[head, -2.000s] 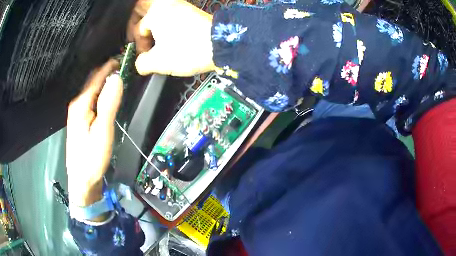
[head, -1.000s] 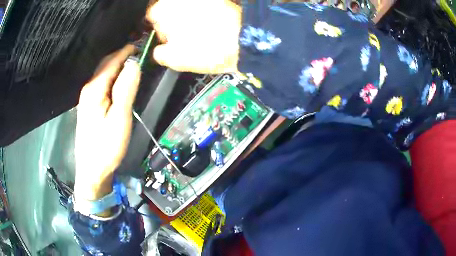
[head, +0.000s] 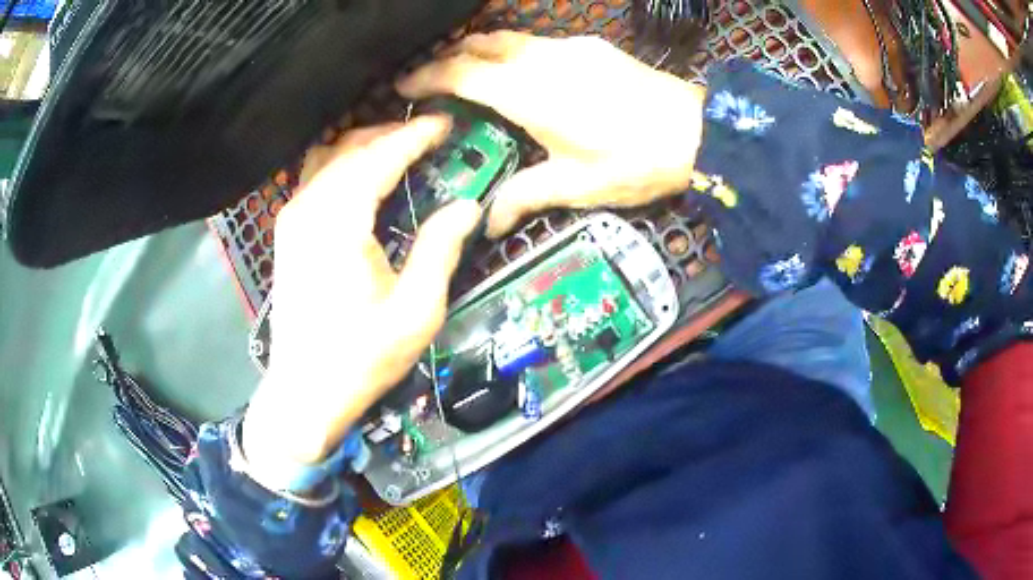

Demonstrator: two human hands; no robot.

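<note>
A green circuit board (head: pixel 481 159) lies face up between my hands, beside the nearer unit; a housing end shows behind my left hand. My left hand (head: pixel 351 272) has fingers and thumb around the board's left part. My right hand (head: pixel 589 125) is at its far and right edges. The hands hide much of the board, so its seating cannot be told. A thin pale strand (head: pixel 409 170) crosses near my left fingers. Nearer me, a second green board (head: pixel 583 300) with a black block (head: pixel 476 397) and blue parts sits in a pale oblong housing (head: pixel 646 266).
A black extractor hood (head: pixel 170 136) overhangs the far left. The perforated mat (head: pixel 770 45) is under the work. Black cables (head: pixel 153 419) and a black square part (head: pixel 65 538) lie on the green surface. A yellow crate (head: pixel 413 538) is below the bench edge. Dark cables (head: pixel 918 45) hang at upper right.
The board between my hands was tilted edge-on and now shows its face. My right hand has opened out from a closed grip. Hands and units appear further right in view.
</note>
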